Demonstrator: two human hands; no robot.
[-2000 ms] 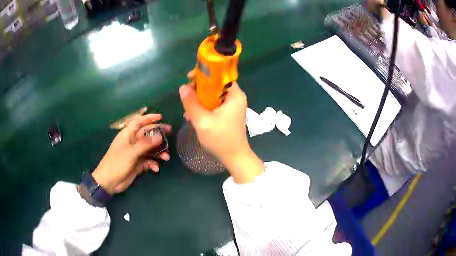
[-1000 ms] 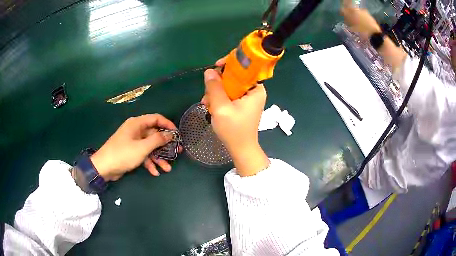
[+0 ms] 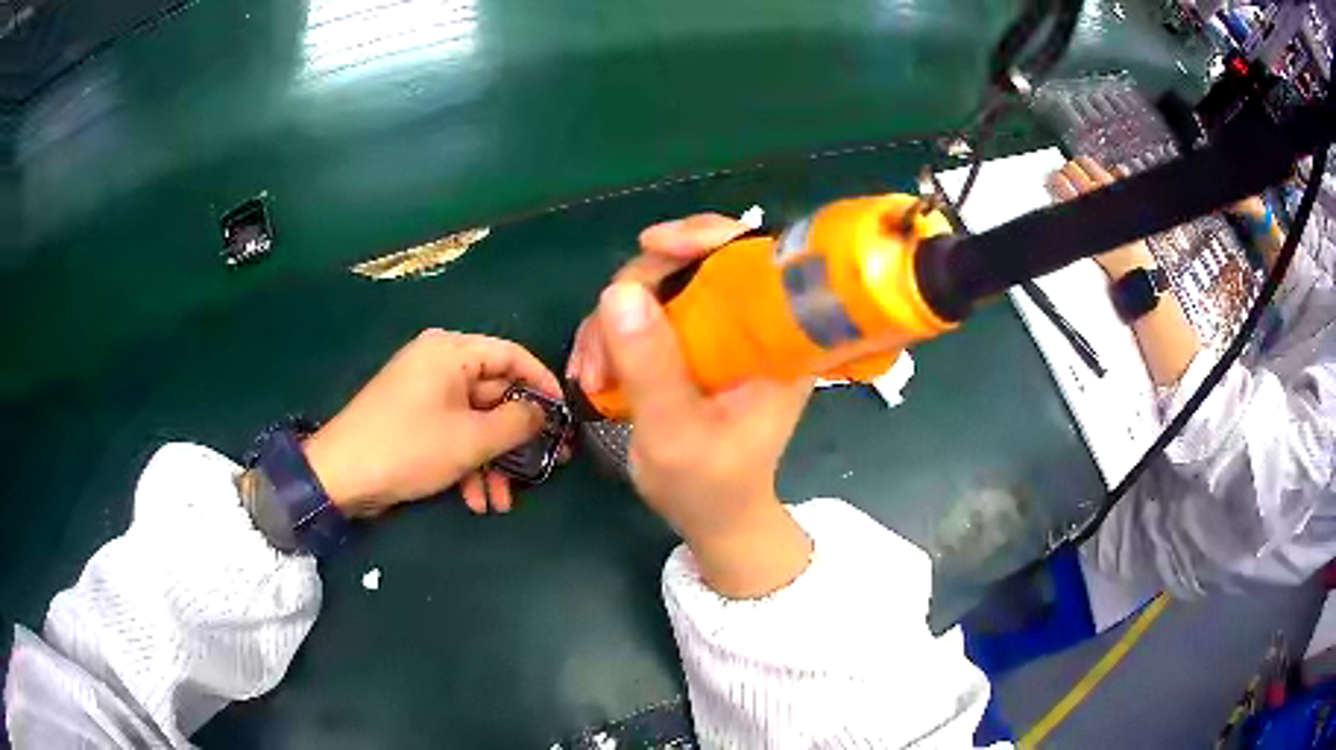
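My left hand holds a small dark electronic unit with shiny metallic edges between its fingertips, a little left of centre. My right hand grips the orange electric screwdriver, which is tilted nearly flat with its narrow end pointing left at the unit. The bit's tip is at the unit's right edge; whether it touches a screw cannot be told. The round dotted screw tray is mostly hidden under my right hand. The white tissue is mostly hidden behind the screwdriver.
Another dark unit lies on the green bench at the upper left, near a torn tan patch. A white paper with a black pen lies at right. A neighbouring worker's hand is by a compartment tray. A black cable crosses the right side.
The screwdriver has tilted from upright to nearly flat, and its narrow end has moved from over the tray to the unit. The neighbouring worker's hand has come down onto the paper's upper edge.
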